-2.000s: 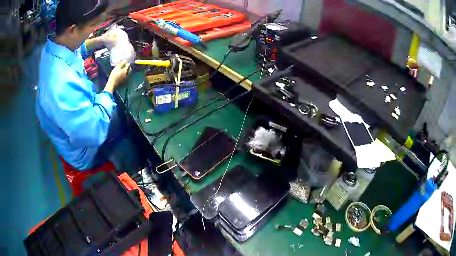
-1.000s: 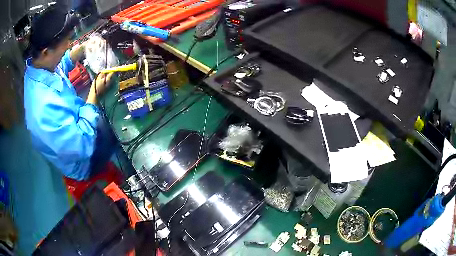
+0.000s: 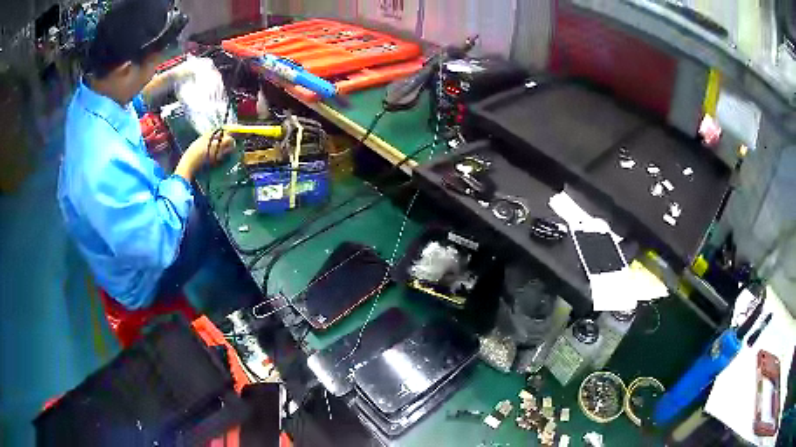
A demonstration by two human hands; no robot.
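Neither of my hands is in view. Nearest in front of me, shiny black phone trays (image 3: 415, 367) lie stacked on the green bench mat (image 3: 471, 397). Loose tan and silver small parts (image 3: 532, 416) lie in a pile at the bottom. A round dish of small dark parts (image 3: 602, 395) stands right of them, beside a cream tape roll (image 3: 644, 399). A bright blue electric screwdriver (image 3: 698, 377) is at the lower right, and a pink-red phone housing (image 3: 767, 393) lies on white paper (image 3: 733, 397).
A person in a blue smock (image 3: 122, 196) sits at the left, holding a clear bag and a yellow-handled tool. A black shelf (image 3: 515, 188) crosses above the bench. Black trays (image 3: 140, 388) stand lower left; red-orange trays (image 3: 327, 48) lie at the back. Black cables cross the bench.
The view has swung left and back, so the bench things shifted left, then partly returned right. The seated person still holds the bag and yellow-handled tool.
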